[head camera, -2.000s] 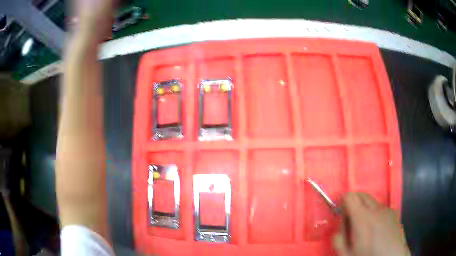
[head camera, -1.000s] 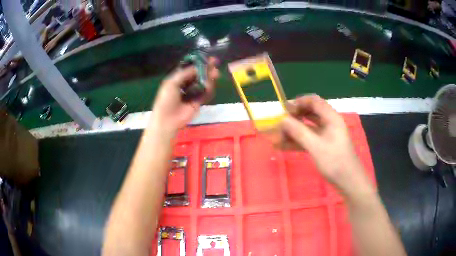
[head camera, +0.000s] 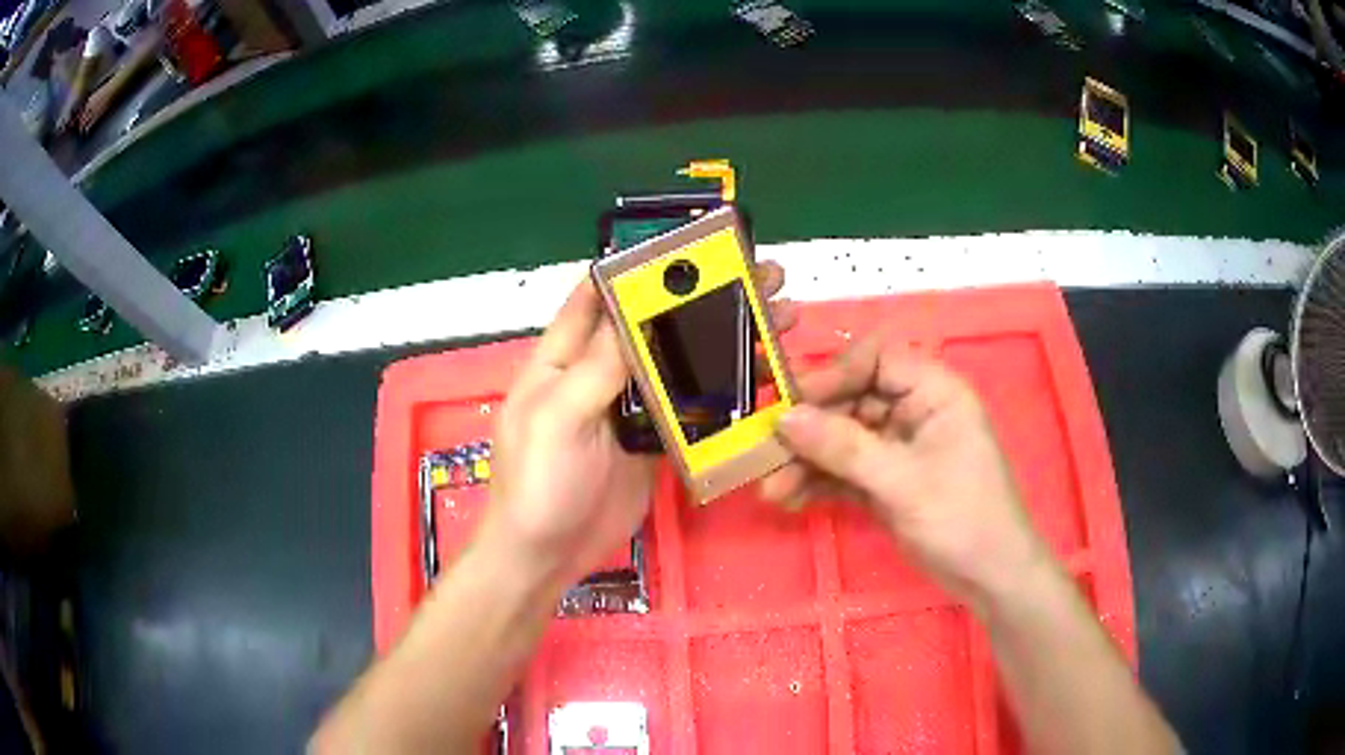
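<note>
My right hand (head camera: 907, 457) holds the front housing (head camera: 699, 354), a yellow-faced frame with a pinkish-gold rim, by its lower right corner. The housing lies tilted over the board-and-screen assembly (head camera: 637, 232), whose dark screen shows through the window. My left hand (head camera: 568, 428) holds the assembly from its left side and behind, with some fingertips showing at the right edge. An orange flex cable (head camera: 714, 176) sticks out at the assembly's top end. Whether the two parts touch cannot be told.
The red parts tray (head camera: 752, 590) lies below my hands, with loose frames (head camera: 598, 729) in its left pockets. Beyond a white rail (head camera: 885, 269), the green belt (head camera: 915, 162) carries several units (head camera: 1102, 121). A grey post (head camera: 103, 221) stands left, a white fan (head camera: 1266, 401) right.
My hands have come together, and the housing now lies over the assembly. Earlier my right hand lifted the housing from the tray area, while my left hand reached to the belt.
</note>
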